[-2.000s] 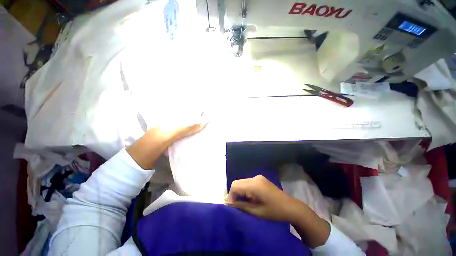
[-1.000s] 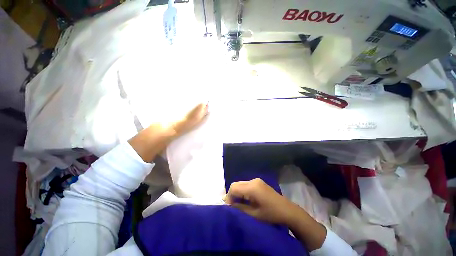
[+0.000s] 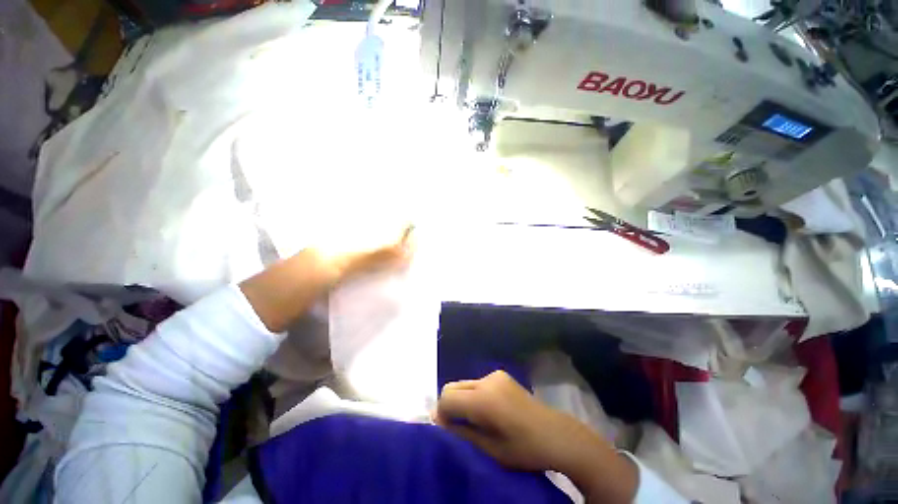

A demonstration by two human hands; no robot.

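Note:
A pale fabric piece point(image 3: 382, 345) runs from the sewing table down over its front edge to my lap; its upper part is washed out by the lamp. My left hand point(image 3: 359, 258) lies on the cloth at the table, with its fingertips lost in the glare. My right hand point(image 3: 492, 418) is low at the lap, its fingers closed on the cloth's lower right corner. The presser foot and needle area point(image 3: 481, 128) of the white sewing machine point(image 3: 551, 74) is above and beyond both hands, with no hand at it.
Red-handled snips point(image 3: 640, 236) and a paper slip point(image 3: 691, 225) lie at the right. A lamp point(image 3: 369, 69) stands left of the needle. A large pale cloth point(image 3: 108, 187) covers the left side. Pale pieces point(image 3: 734, 423) fill a red bin point(image 3: 822, 379) at lower right.
The view has tilted and shifted, so the machine and snips sit lower in the picture. Both hands keep about the same places on the cloth.

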